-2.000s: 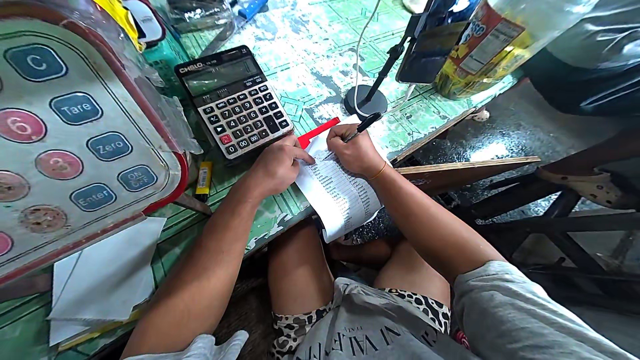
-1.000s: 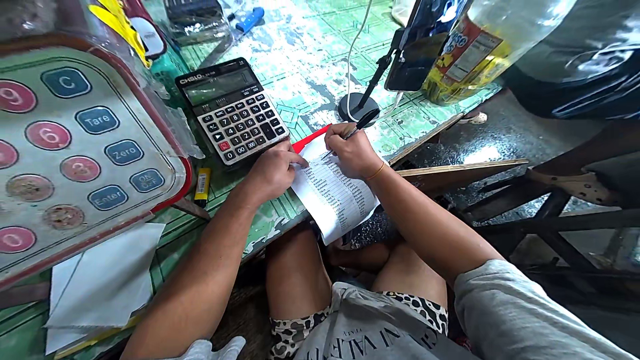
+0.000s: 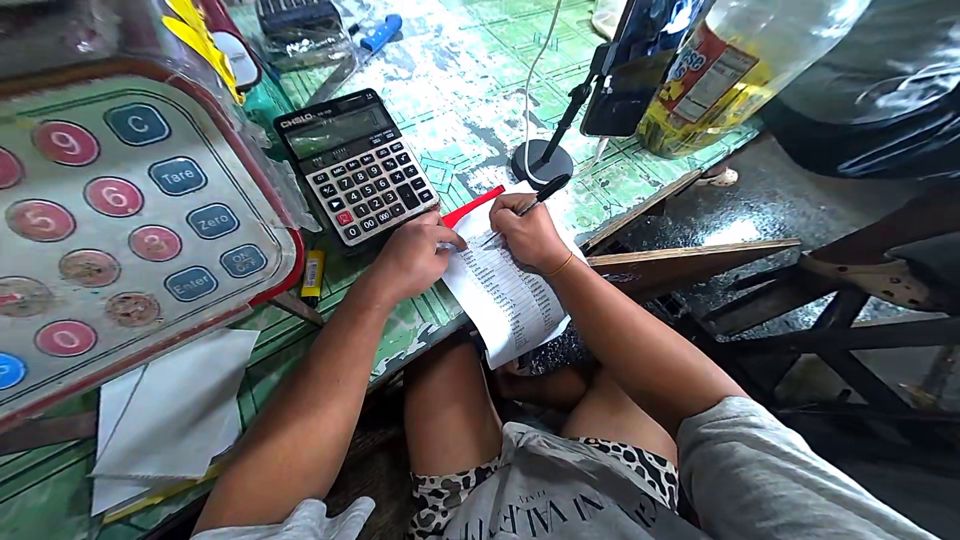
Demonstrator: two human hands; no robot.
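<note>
My right hand (image 3: 529, 231) grips a black pen (image 3: 551, 189) over the upper part of a printed paper sheet (image 3: 510, 300), which hangs past the table's edge. The pen's tip is hidden by my fingers. My left hand (image 3: 416, 255) rests at the sheet's upper left, its index finger reaching onto the paper; whether it pinches the sheet I cannot tell. Between my hands a red strip-like object (image 3: 474, 206) sticks out from under the sheet. A desk calculator (image 3: 358, 166) lies just beyond my left hand.
At left stands a scale with a large keypad (image 3: 127, 225), above folded white papers (image 3: 172, 412) and a yellow lighter-like item (image 3: 312, 274). Beyond the sheet are a phone stand's round base (image 3: 541, 161), a phone (image 3: 626, 90) and a plastic jar (image 3: 705, 90). A wooden board (image 3: 675, 259) juts out at right.
</note>
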